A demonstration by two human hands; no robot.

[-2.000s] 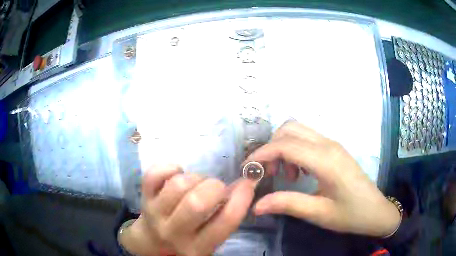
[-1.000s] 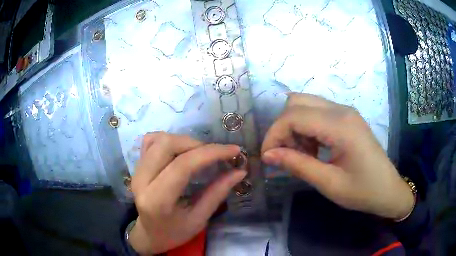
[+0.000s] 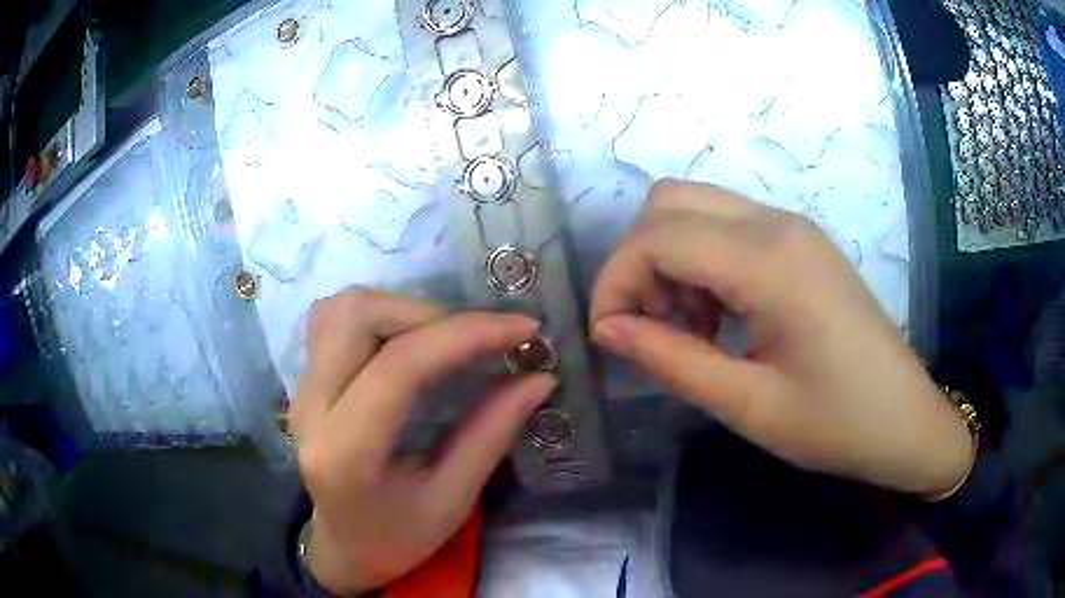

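Note:
The grey metal strip fixture (image 3: 477,222) lies lengthwise across the clear blister tray (image 3: 701,105), with round silver-rimmed seats along it. A small disc with a copper-brown centre (image 3: 533,353) sits at the second seat from the near end. My left hand (image 3: 403,432) has its index finger and thumb on either side of this disc, touching it. My right hand (image 3: 759,339) is just right of the strip, with thumb and index fingertips together and no object visible between them. Its other fingers are curled.
Several small discs, one at the left (image 3: 245,284), lie along the tray's left side. A second clear tray (image 3: 123,315) is at far left. At right are a dark round object (image 3: 934,53) and a silver plate with many small discs (image 3: 999,140).
The disc between both hands is now down at the strip in my left fingertips. My right hand has moved off it to the right. The view has shifted closer over the strip.

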